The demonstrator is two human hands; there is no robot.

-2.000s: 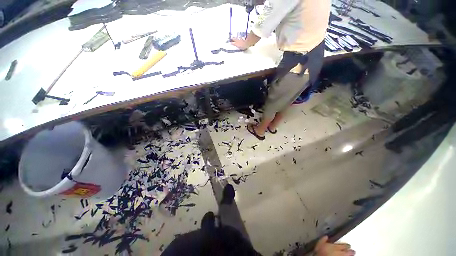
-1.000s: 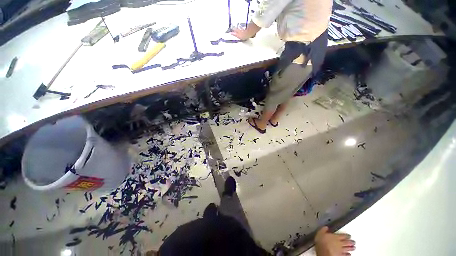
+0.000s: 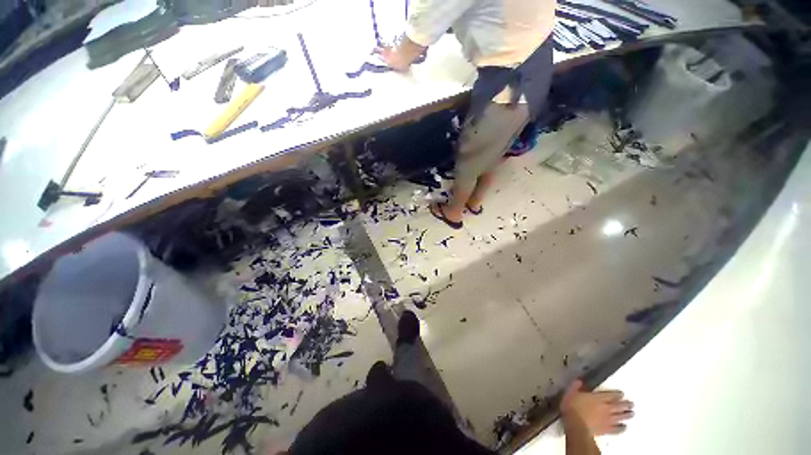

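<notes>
My right hand [image 3: 598, 412] rests flat on the edge of a white glossy table [image 3: 720, 355] at the lower right, fingers apart and empty. A small skin-toned patch at the bottom edge, left of my dark clothing, may be part of my left hand; its state cannot be made out. Across the aisle, another white table [image 3: 116, 151] holds a long-handled tool with a dark crosspiece [image 3: 55, 194], a yellow-orange block [image 3: 233, 112], a thin upright post on a dark base [image 3: 313, 75] and dark strips [image 3: 614, 25].
A person [image 3: 507, 71] stands at the far table, one hand on it. A grey bucket with a red-orange label [image 3: 178, 298] is at the left. Dark offcuts [image 3: 240, 355] litter the floor. A pale sheet [image 3: 582, 158] and a pale bin [image 3: 689, 98] are at the right.
The view has shifted, so the far table and the person appear further left and higher. More of my right wrist shows; the hand stays on the table edge.
</notes>
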